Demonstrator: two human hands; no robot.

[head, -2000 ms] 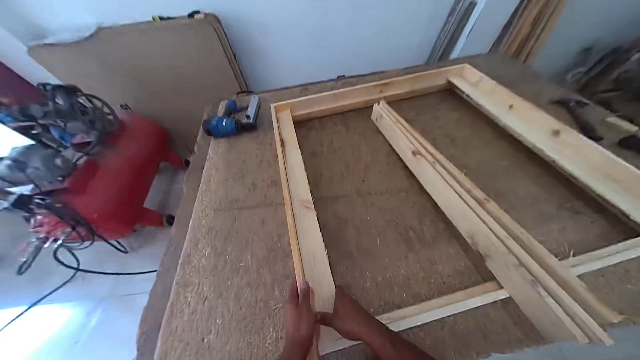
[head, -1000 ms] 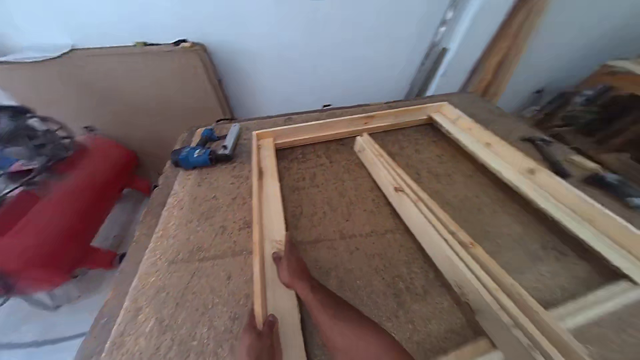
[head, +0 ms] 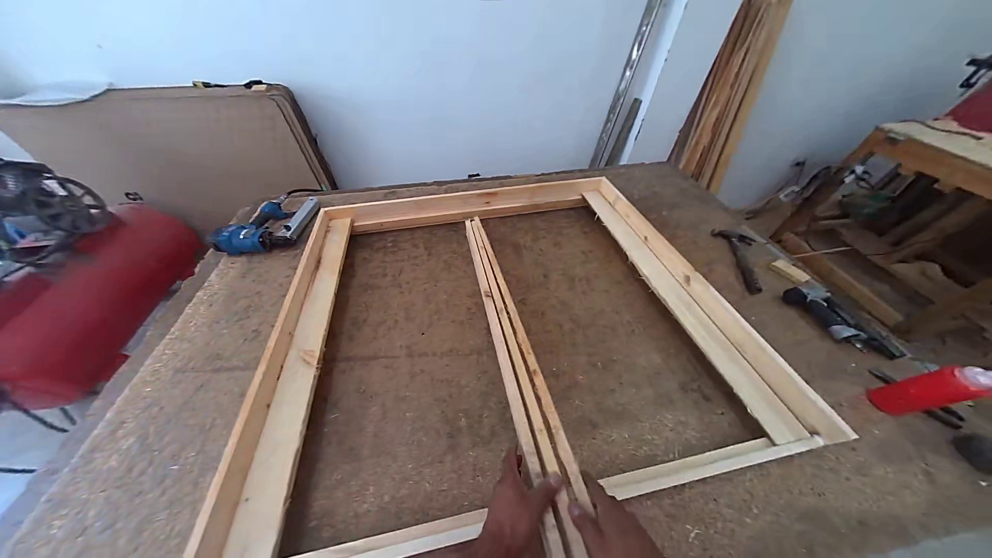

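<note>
A rectangular wooden frame (head: 465, 204) lies on the particleboard worktop (head: 194, 341). Flat boards lie along its left side (head: 306, 356) and its right side (head: 690, 310). Several narrow wooden strips (head: 508, 325), bunched together on edge, run lengthwise through the middle and cross over the near rail (head: 674, 470). My left hand (head: 515, 508) grips the bunch from the left near its close end. From the right, my right hand (head: 612, 523) grips the same bunch, its thumb close to the left one. The near ends of the strips run out of view.
A blue pneumatic nailer (head: 256, 232) lies at the back left corner. Along the right edge are a hammer (head: 740, 260), a black air tool (head: 837, 318) and a red bottle (head: 926, 390). A red compressor tank (head: 101, 294) stands left of the worktop.
Both hands have left the frame's left board and now hold the middle strips. The strips, which lay slanted and flatter before, now stand on edge in a tight bunch. The view has turned right.
</note>
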